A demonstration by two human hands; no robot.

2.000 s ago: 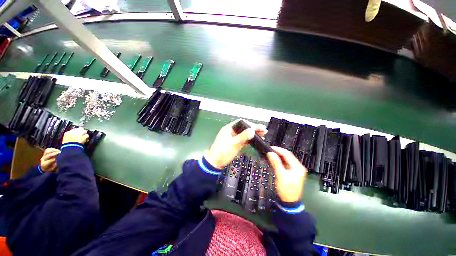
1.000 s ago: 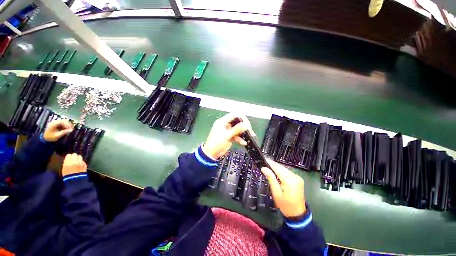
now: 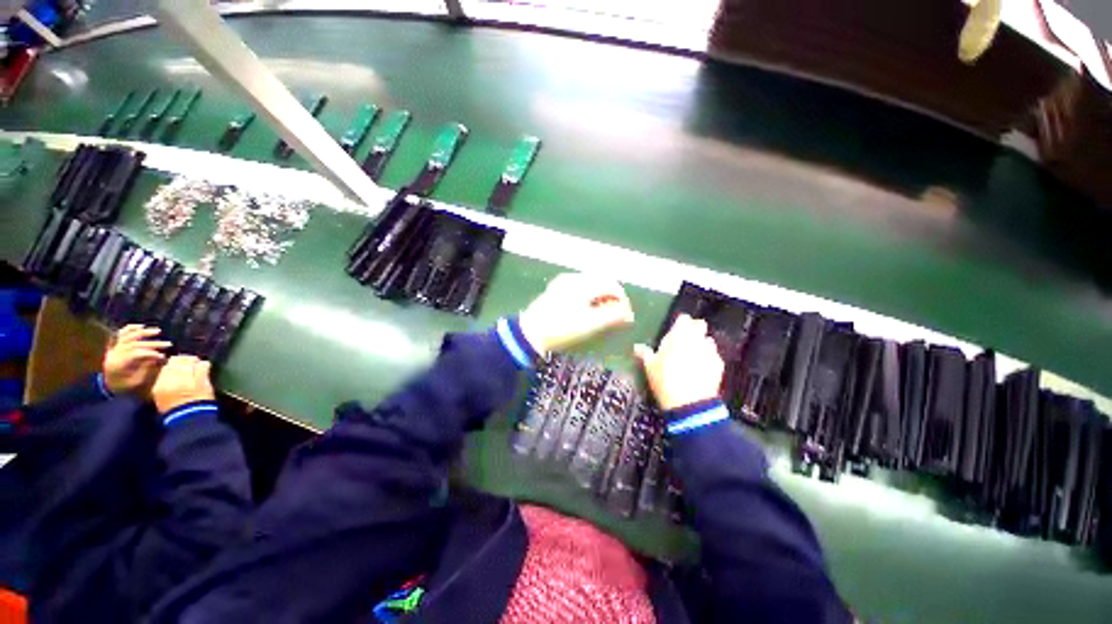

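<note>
My left hand (image 3: 576, 315) is above the bench with its fingers curled; a small dark reddish spot shows at the fingers, and I cannot tell if it holds anything. My right hand (image 3: 685, 363) is at the left end of the long row of black shells (image 3: 841, 384), its fingertips over the nearest shell; whether it grips one is hidden. Assembled remotes (image 3: 594, 421) with small buttons lie side by side just below my hands, their right end partly under my right hand and sleeve.
Black case halves (image 3: 457, 262) lie at centre left. Green circuit boards (image 3: 521, 159) on black pieces line the far strip. Small metal parts (image 3: 250, 226) are heaped at left. A neighbour's hands (image 3: 183, 380) are near another black row (image 3: 159, 293). A pale post (image 3: 262, 98) crosses upper left.
The black piece held between both my hands is no longer seen there. My hands have moved apart, the right one up to the shell row. The view has shifted slightly.
</note>
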